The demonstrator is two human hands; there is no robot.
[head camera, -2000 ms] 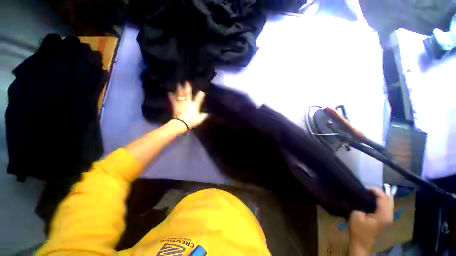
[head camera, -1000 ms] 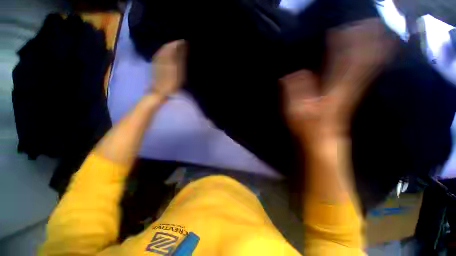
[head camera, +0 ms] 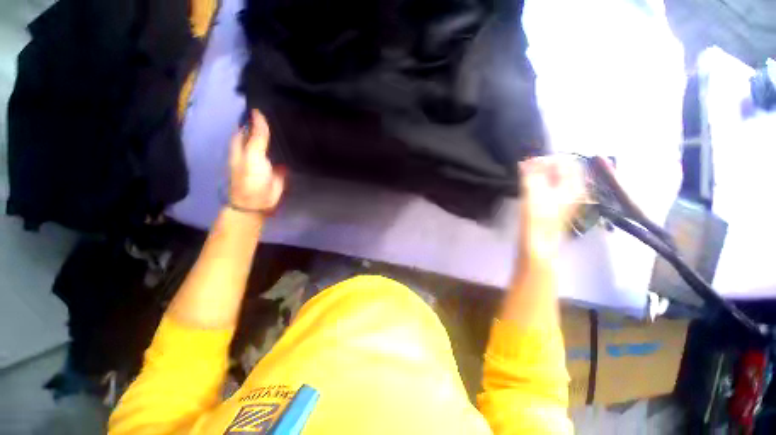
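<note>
A black garment [head camera: 383, 110] lies spread on the pale pressing table [head camera: 340, 223], its near edge a little back from the table's front edge. My left hand [head camera: 254, 172] is at the garment's left edge, thumb and fingers apart; whether it pinches the cloth is unclear. My right hand [head camera: 544, 183] is blurred at the garment's right near corner, fingers bent; its grip on the cloth cannot be made out. The steam iron [head camera: 596, 191] is just right of my right hand, partly hidden by it, with a dark hose running to the lower right.
A pile of black garments [head camera: 98, 119] hangs over a wooden-edged surface at the left. A brown carton [head camera: 634, 357] with blue print stands below the table at the right. Another white-covered surface [head camera: 740, 170] is at the far right. Scraps lie under the table's front left.
The garment was stretched diagonally, then swung up and across to the right; now it lies flatter in the middle. My hands have moved to its two sides. The iron shows again.
</note>
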